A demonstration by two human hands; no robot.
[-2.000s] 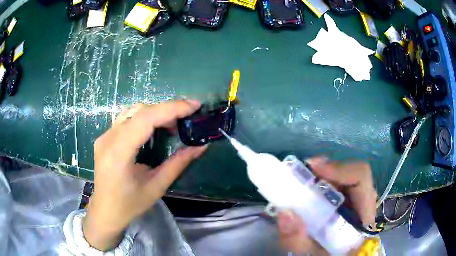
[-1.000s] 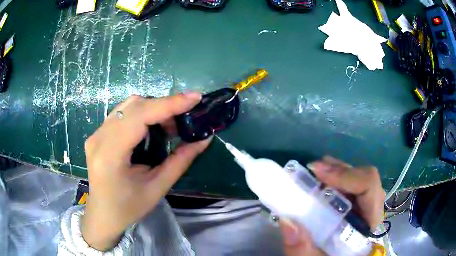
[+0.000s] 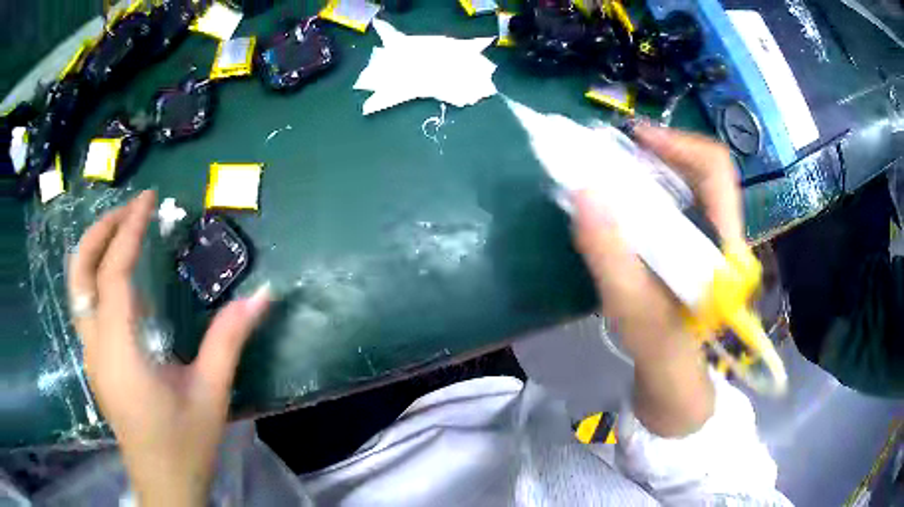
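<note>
A black device housing lies on the green mat, its open side with circuitry facing up. Its battery, silver-white with yellow edges, lies flat just above it. My left hand is beside and below the housing, fingers spread, holding nothing. My right hand holds the white glue syringe, its needle pointing up and left towards the wipe. The yellow cap is at the syringe's rear. A small white scrap is between my left fingertips and the battery.
The green mat carries glue streaks. A white wipe lies at the back centre. Black housings with batteries line the back and left. More are piled at the back right, beside a blue box with a dial.
The housing has left my left hand and lies on the mat at the left, and the hand has opened. The syringe has moved up, away from the housing. The view has shifted to the right.
</note>
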